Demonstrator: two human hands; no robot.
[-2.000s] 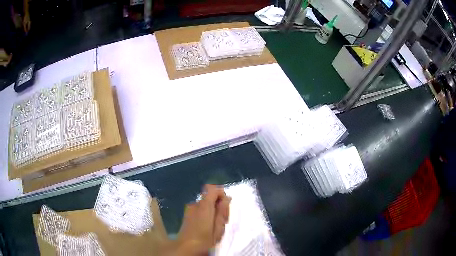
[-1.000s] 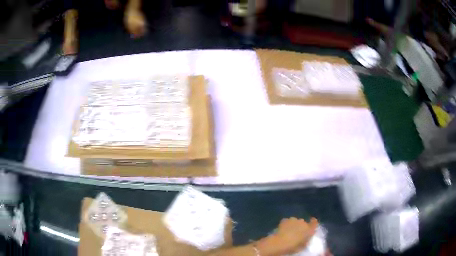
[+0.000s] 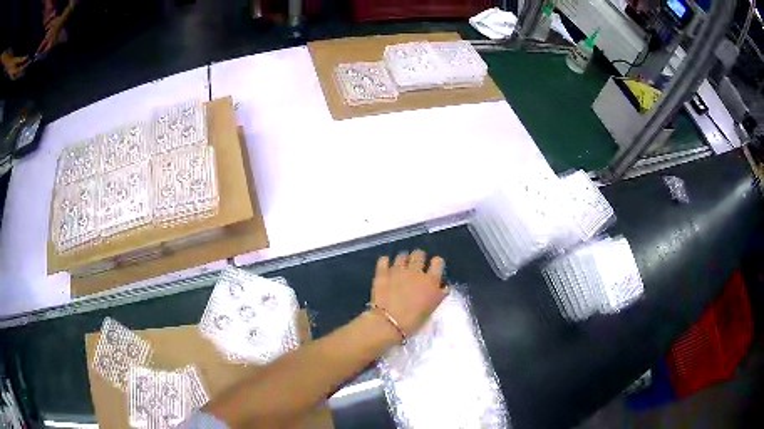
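My left hand (image 3: 409, 293), with a bracelet on the wrist, reaches in from the lower left, palm down with fingers spread. It is at the upper left edge of a shiny, crinkled clear plastic bag or film wrap (image 3: 448, 369) on the dark green bench. Whether the fingertips touch the film is unclear. My right hand is not in view. Left of the bag, clear lens plates (image 3: 250, 314) lie in a thick stack on a cardboard sheet (image 3: 201, 352). More loose plates (image 3: 123, 352) lie further left on the sheet, partly overlapping. My forearm covers part of the sheet.
Leaning rows of lens plates (image 3: 595, 276) stand at right on the bench. Plate blocks on cardboard (image 3: 134, 176) sit at left on the white surface (image 3: 293, 159), others (image 3: 436, 65) at its back. A metal post (image 3: 670, 92), squeeze bottle (image 3: 580, 55) and red crate (image 3: 712, 339) are at right.
The view swung left, then back right. My left hand, closed at the bag's upper end two seconds ago, now has its fingers spread. More of the bag shows.
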